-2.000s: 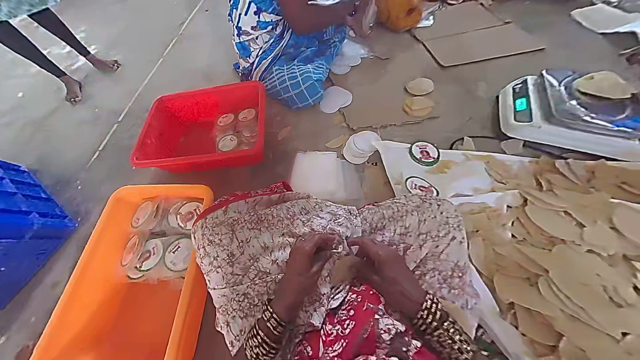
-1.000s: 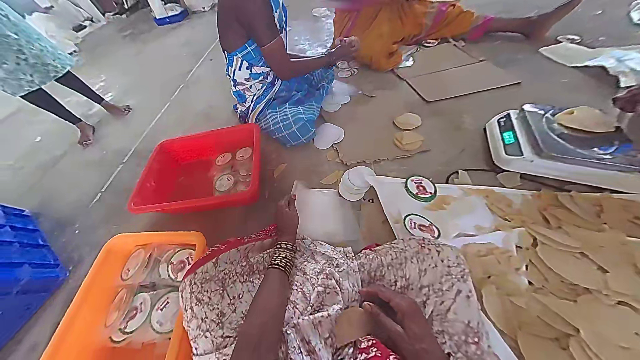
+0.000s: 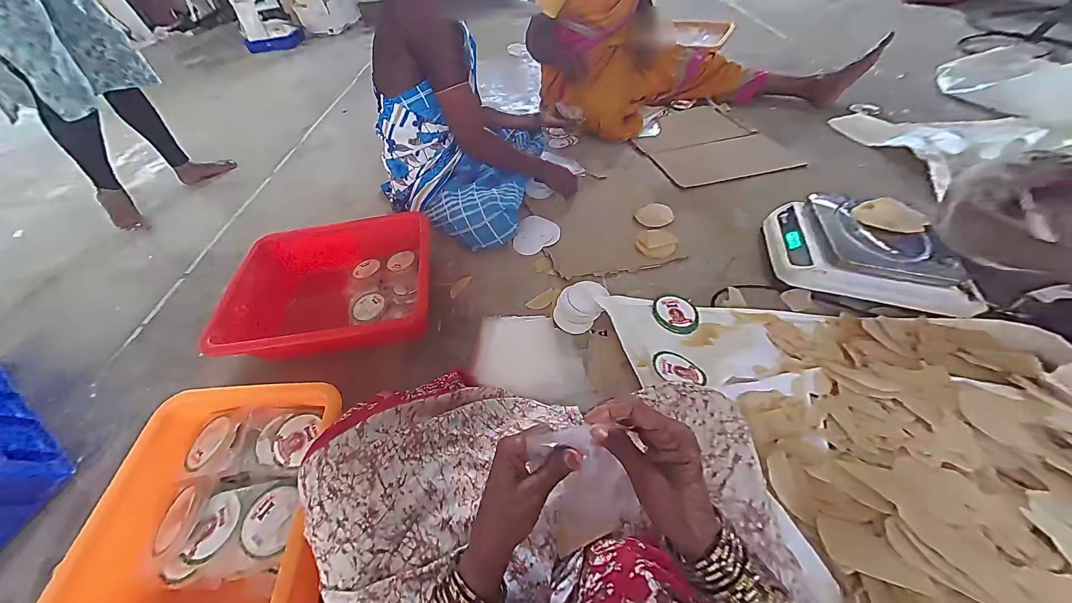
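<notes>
Between both hands, over my lap, is a thin clear plastic bag [image 3: 590,481]. My left hand [image 3: 523,477] pinches its upper left edge with thumb and fingers. The fingertips of my right hand [image 3: 657,469] grip the top edge on the other side. A tan disc, partly hidden, seems to rest at the bag's lower end. Just beyond my knees lies a stack of clear plastic bags [image 3: 532,356] on the floor, beside a pile of white paper discs [image 3: 578,306]. Thin tan discs [image 3: 938,452] are heaped on a white sheet to the right.
An orange tub [image 3: 314,536] with packed discs stands at the left, a red tub [image 3: 314,335] beyond it and a blue crate [image 3: 29,452] at the far left. A digital scale [image 3: 871,268] bears a disc. Two people sit ahead near cardboard [image 3: 724,159]; another person stands back left.
My left hand has come back from the bag stack to my lap, where a bag is now between both hands. The view has shifted slightly.
</notes>
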